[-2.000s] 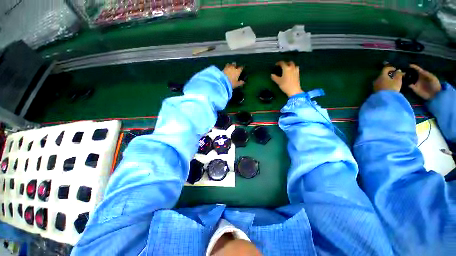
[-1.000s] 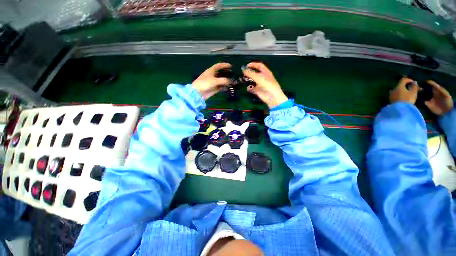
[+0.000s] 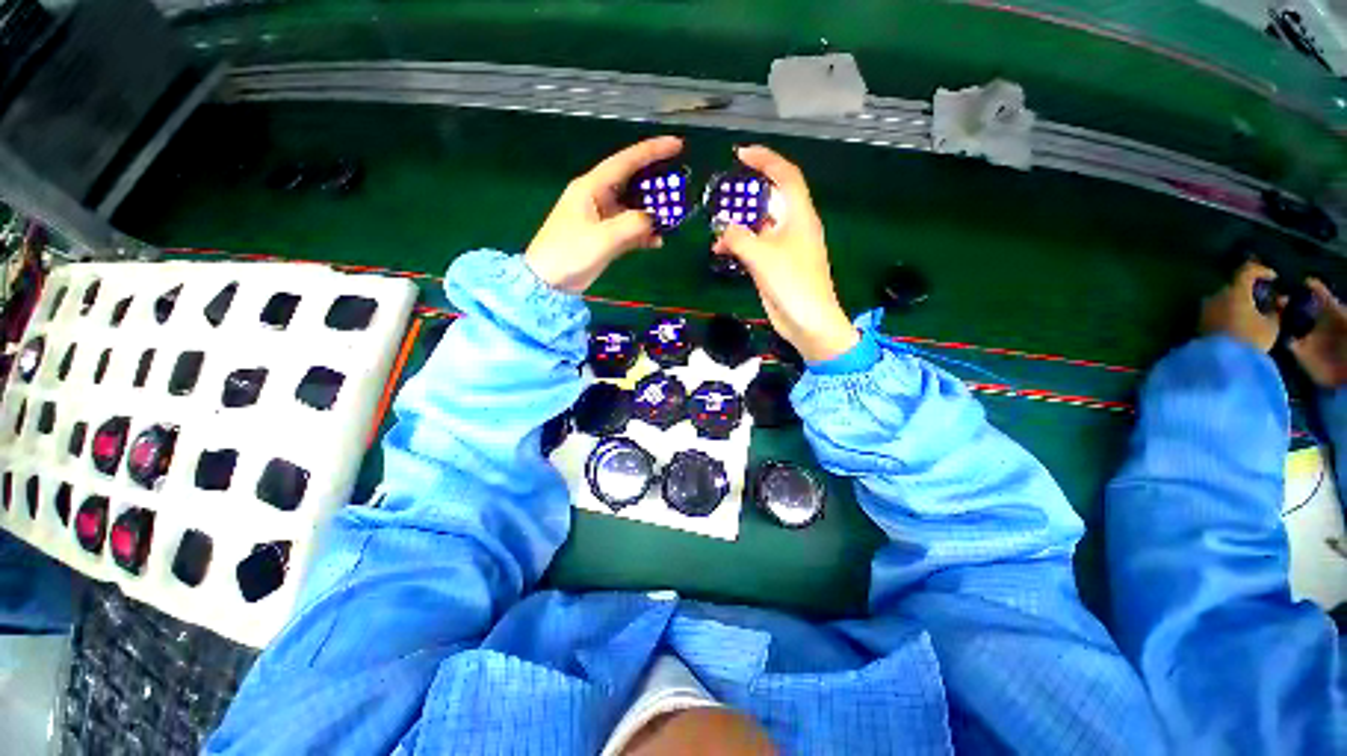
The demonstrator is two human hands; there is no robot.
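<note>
My left hand [image 3: 598, 219] holds a round smartwatch unit [image 3: 663, 195] between thumb and fingers, its screen lit with a grid of white-purple dots. My right hand [image 3: 786, 244] holds a second smartwatch unit [image 3: 739, 198] beside it, lit with the same pattern. Both are held above the green belt, screens up. Below, waiting watch units [image 3: 659, 397] cluster on and around the white sheet [image 3: 715, 523], several lit, others dark. Nearest my body, discs with pale rings [image 3: 622, 471] lie on the sheet, and one [image 3: 789, 492] lies right of it.
The white foam tray [image 3: 347, 421] with dark pockets and several red-lit units is at left. Pale plastic holders [image 3: 817, 86] sit on the metal rail. A dark unit [image 3: 903, 285] lies on the belt. At right, a neighbour's hands [image 3: 1244, 306] hold a dark unit.
My hands came together from apart on the belt, then lifted the two units. Their screens now show lit dot grids. The camera view has shifted a little.
</note>
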